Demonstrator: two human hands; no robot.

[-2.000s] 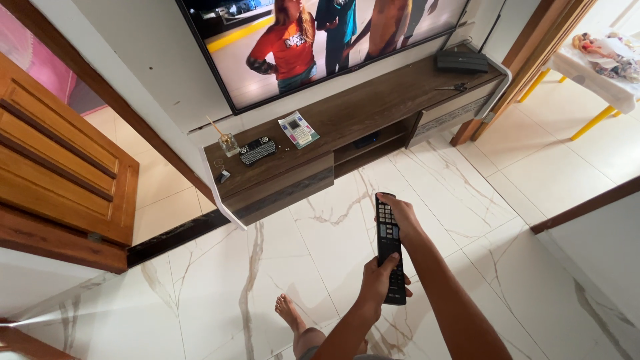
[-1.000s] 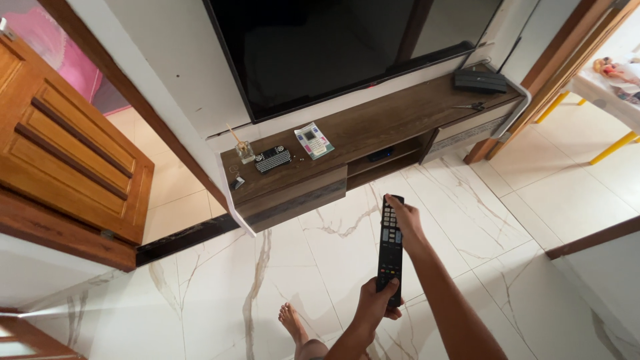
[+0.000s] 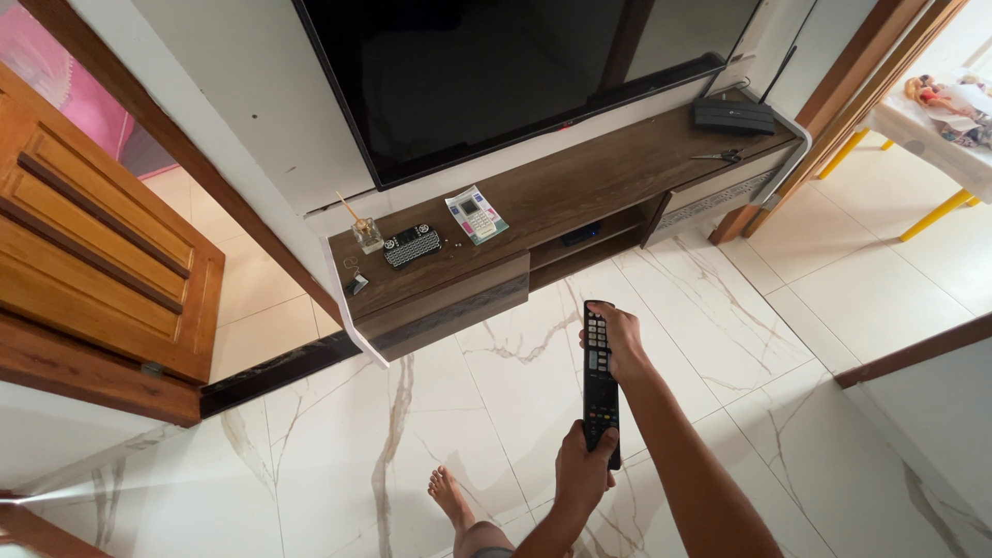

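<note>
A long black TV remote control (image 3: pixel 599 387) is held upright in the view between both my hands. Around its lower end my left hand (image 3: pixel 583 469) is closed, with the thumb on the front face. My right hand (image 3: pixel 620 335) grips the top end, its thumb near the upper buttons. Beyond them a wall-mounted television (image 3: pixel 496 77) shows a dark screen. Below it, on the wooden TV console (image 3: pixel 573 178), lie a mini keyboard (image 3: pixel 412 246), a small remote in a printed package (image 3: pixel 476 215) and scissors (image 3: pixel 721 156).
A glass reed diffuser (image 3: pixel 366 235) stands at the console's left end, a black router (image 3: pixel 732 116) at its right. An open wooden door (image 3: pixel 101 232) is on the left. A table with yellow legs (image 3: pixel 922 139) stands beyond the right doorway. My bare foot (image 3: pixel 448 492) is on the marble-patterned floor.
The television screen has gone from a bright picture of people to dark. Both my hands have stayed on the remote. The view has shifted slightly.
</note>
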